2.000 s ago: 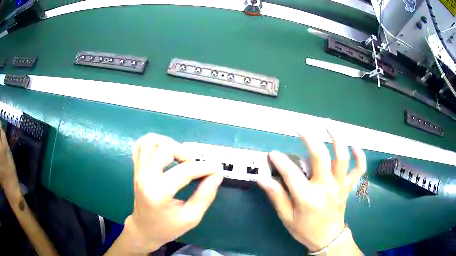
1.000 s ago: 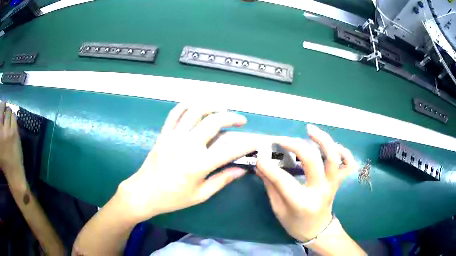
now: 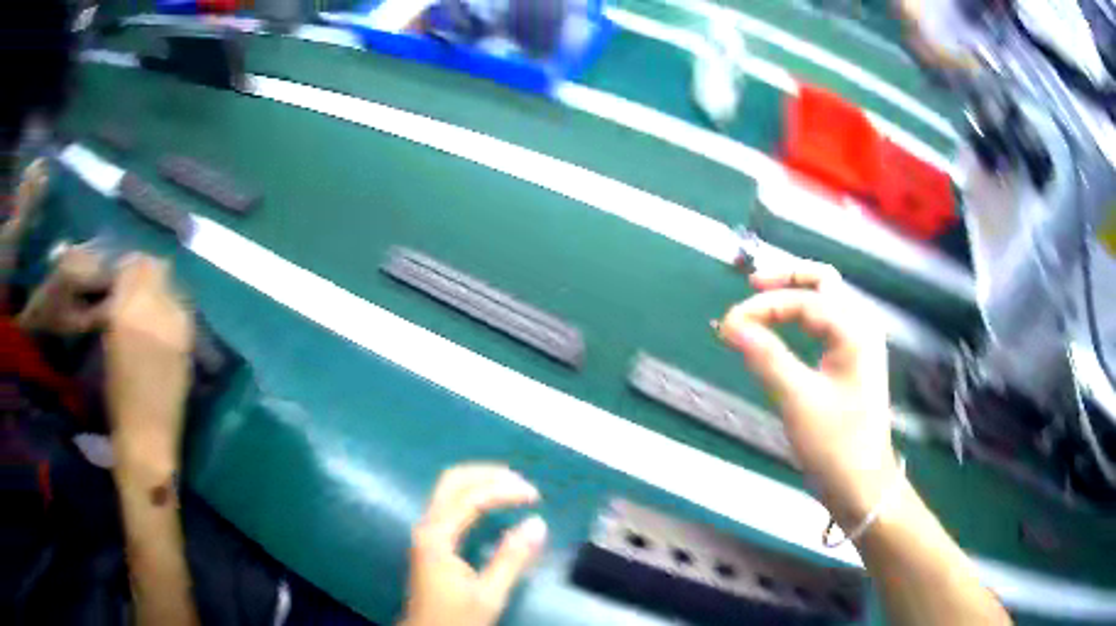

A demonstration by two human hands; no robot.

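Note:
A thick strip housing [image 3: 716,565] lies on the green bench at the lower right, pale on top with a row of dark square openings and a dark side. My left hand [image 3: 471,544] is just left of it, not touching, thumb and finger apart and empty; its lower part is cut off by the bottom edge. My right hand [image 3: 814,355] is raised over the belt above the housing, thumb and fingers curled in a ring. A tiny brownish speck shows at its fingertips; blur hides whether it is held.
Slim grey housings [image 3: 483,306] lie on the green belt, one partly behind my right hand. White stripes [image 3: 367,328] run along the belt. A neighbour's hands and arm [image 3: 147,391] are at left. A blue bin [image 3: 490,55] and red bins [image 3: 857,159] stand at the far side, a machine at right.
The view has swung and blurred. Both hands have come off the housing; my right hand has risen over the belt and my left has drawn back to the left. The bins have come into view.

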